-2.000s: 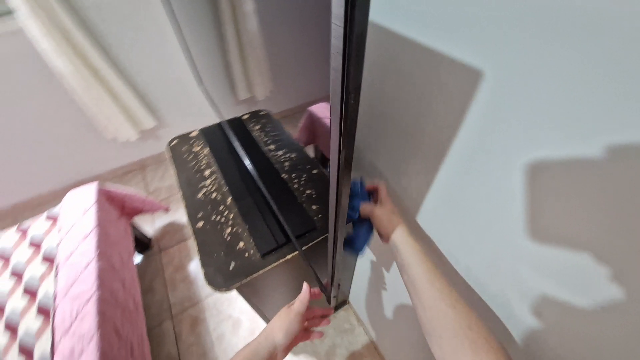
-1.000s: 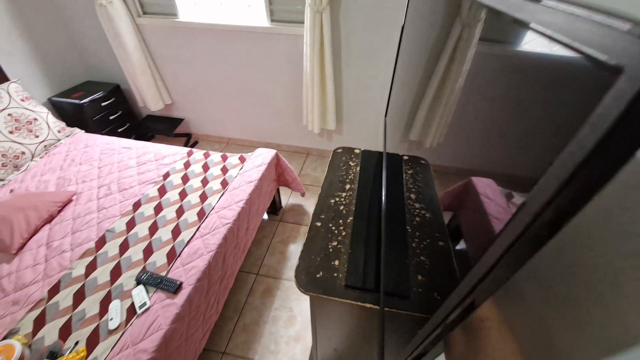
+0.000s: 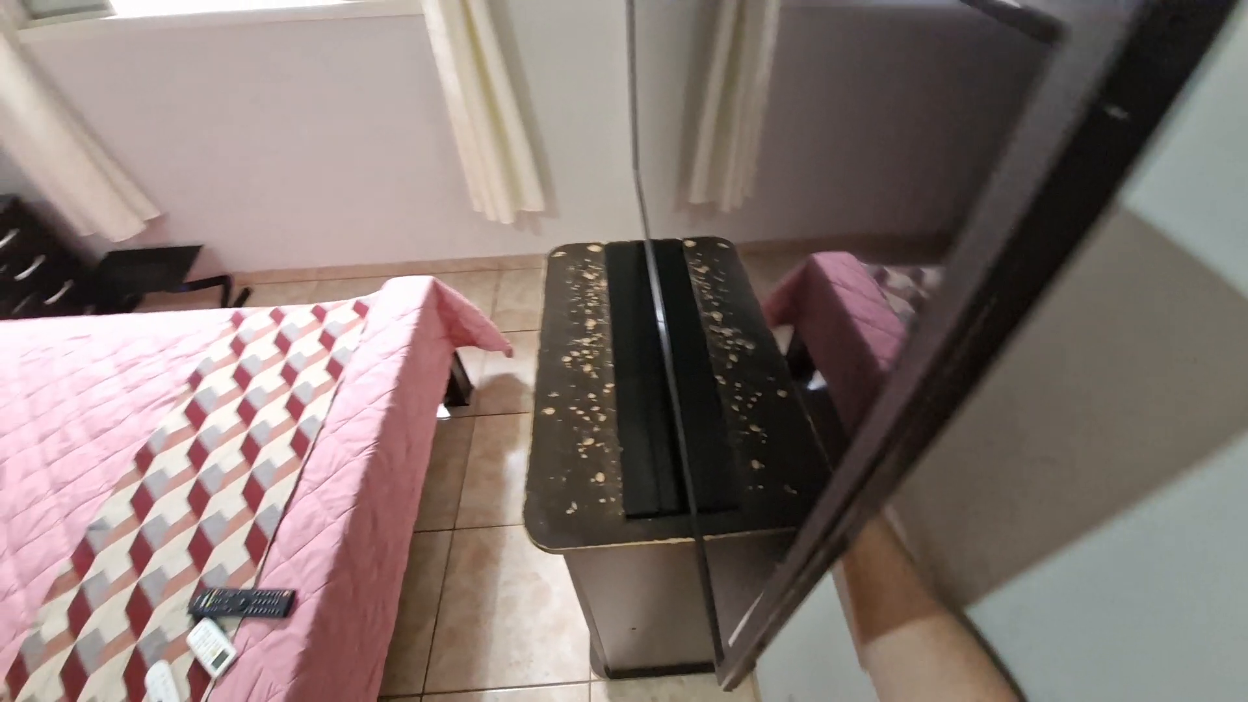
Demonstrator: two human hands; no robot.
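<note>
A large glossy dark panel [image 3: 858, 146], perhaps a television screen, stands nearly edge-on in the head view and mirrors the curtain, bed and table. Its thick dark frame [image 3: 960, 375] slants down toward the lower middle. My right forearm [image 3: 921, 624] reaches up behind this frame from the bottom right, beside the pale wall. The right hand itself is hidden behind the panel, so what it holds or touches cannot be seen. My left hand is outside the view. Left of the panel's thin edge shows a dark table [image 3: 575, 468] with chipped, light specks and a black strip along its top.
The bed [image 3: 361, 468] with a pink quilt and patterned runner lies at left, carrying a black remote [image 3: 244, 602] and a white remote [image 3: 212, 647]. Tiled floor [image 3: 487, 604] separates bed and table. Cream curtains [image 3: 487, 117] and a dark drawer unit [image 3: 29, 263] are beyond.
Two seconds ago my left hand was near the panel's lower corner and my right hand held a blue cloth behind its frame; neither hand shows now. The view has swung considerably.
</note>
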